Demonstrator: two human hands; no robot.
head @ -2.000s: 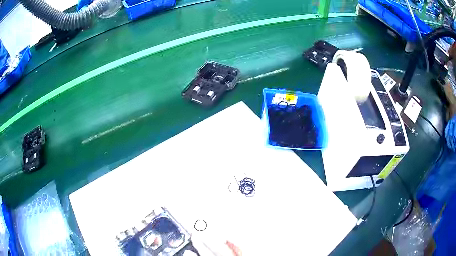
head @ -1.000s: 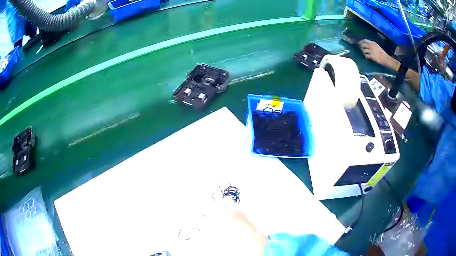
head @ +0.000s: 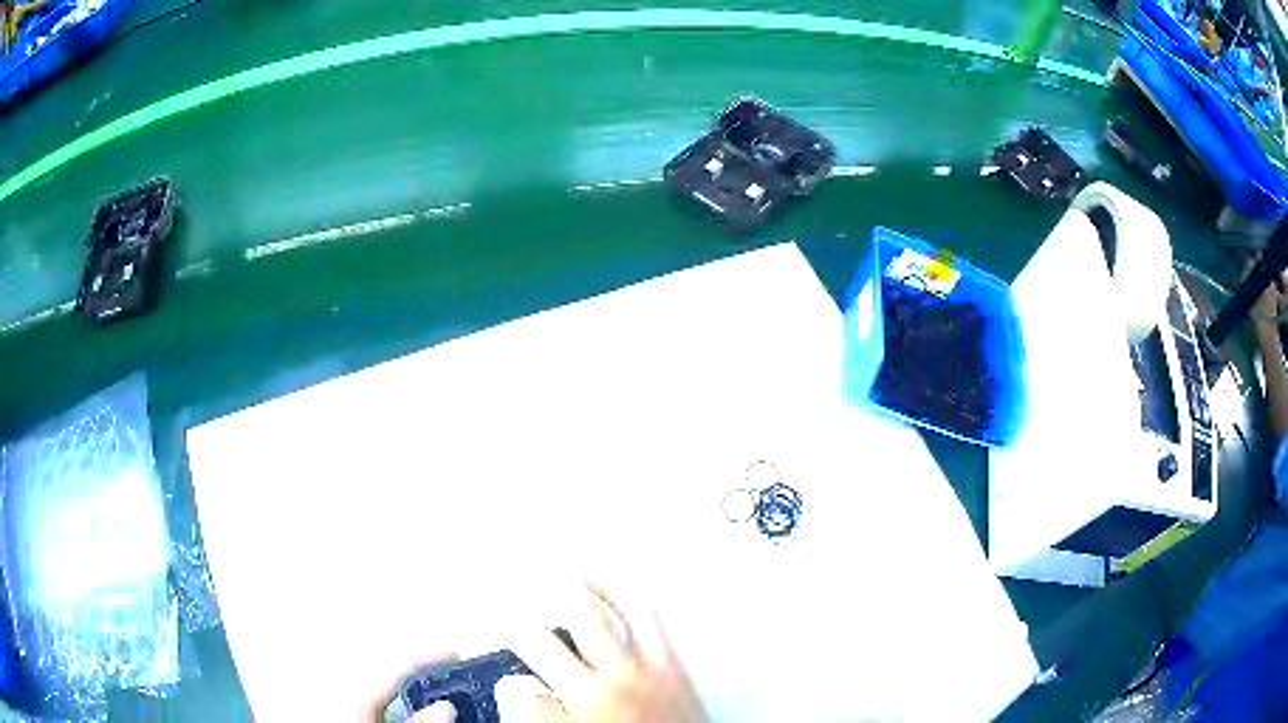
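A black housing [head: 476, 681] lies at the bottom edge of the view over the white sheet [head: 466, 466], partly covered by my fingers and cut off. My left hand [head: 413, 699] holds its left side; only some fingers show. My right hand [head: 615, 678] is at the housing's right side, with a fingertip over it and other fingers raised. Whether it holds a ring cannot be seen. A small cluster of black sealing rings [head: 777, 511] lies on the sheet, with two thin loops beside it.
A blue bin of black rings [head: 932, 360] stands at the sheet's upper right, beside the white tape dispenser [head: 1066, 466]. Several housings, one at centre [head: 749, 163], lie on the green belt [head: 424, 156]. Clear bumpy plastic [head: 88, 544] is at far left. A blue sleeve shows at right.
My right hand has moved from the ring cluster down-left to the housing. My left hand has come into view on the housing. The camera view has shifted. Another person's hand has left the upper right.
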